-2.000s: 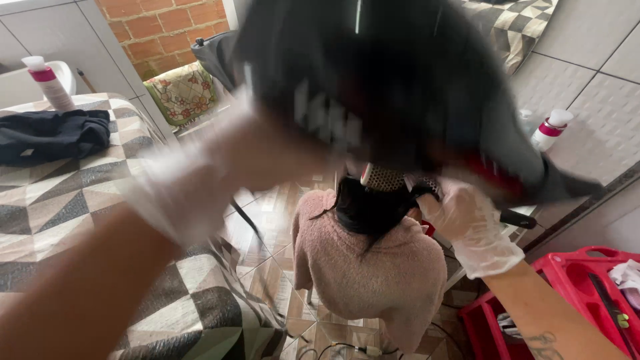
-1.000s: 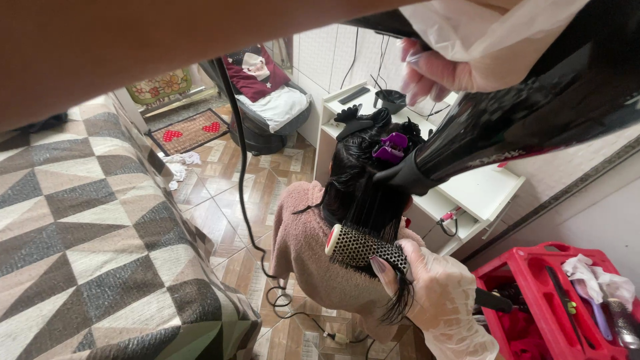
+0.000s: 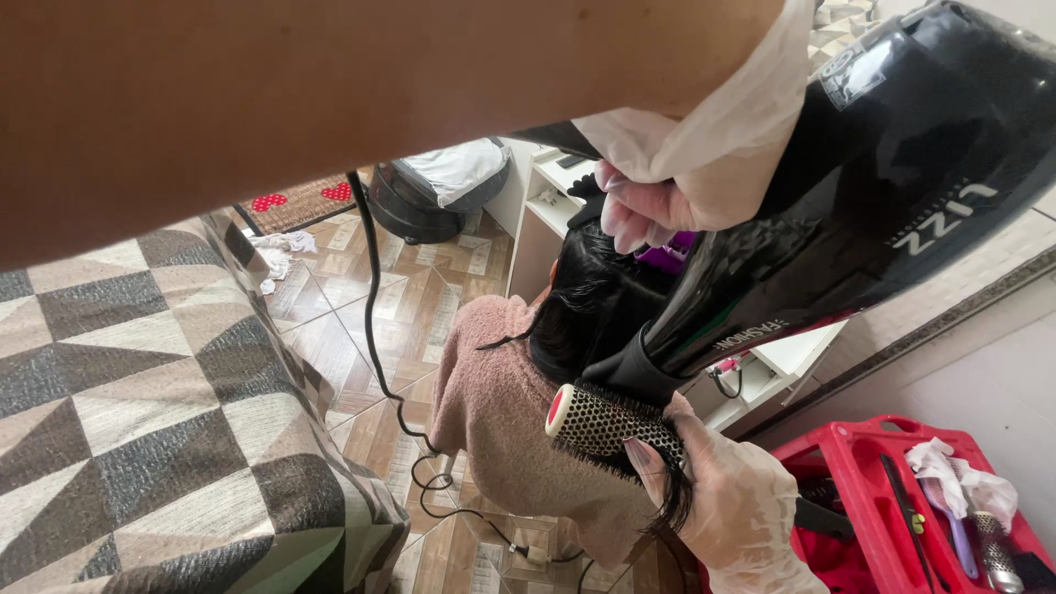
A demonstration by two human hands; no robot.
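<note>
A black Lizz hair dryer [image 3: 841, 206] slants down from the upper right, its nozzle touching or very near a round hairbrush [image 3: 619, 427]. My left hand [image 3: 668, 190], in a translucent glove, is closed around the dryer's handle, which is mostly hidden by hand and forearm. Gloved too, my right hand [image 3: 718, 487] holds the brush from below, with dark hair strands between fingers and bristles; the brush's black handle [image 3: 823, 518] sticks out beyond the palm. A seated person's black hair [image 3: 590, 305] bears a purple clip [image 3: 668, 254]. A pink towel [image 3: 503, 396] covers the person's shoulders.
At left stands furniture under a patterned cover [image 3: 165, 396]. The dryer's black cord [image 3: 375, 330] runs down to a plug on the tiled floor. A red tool tray [image 3: 866, 495] with brushes is at lower right. A white cabinet [image 3: 536, 223] stands beyond the person.
The dryer's nozzle has come down from the upper hair to the brush. Two seconds ago the dryer was a blur across the view's top. The view has moved closer to the person.
</note>
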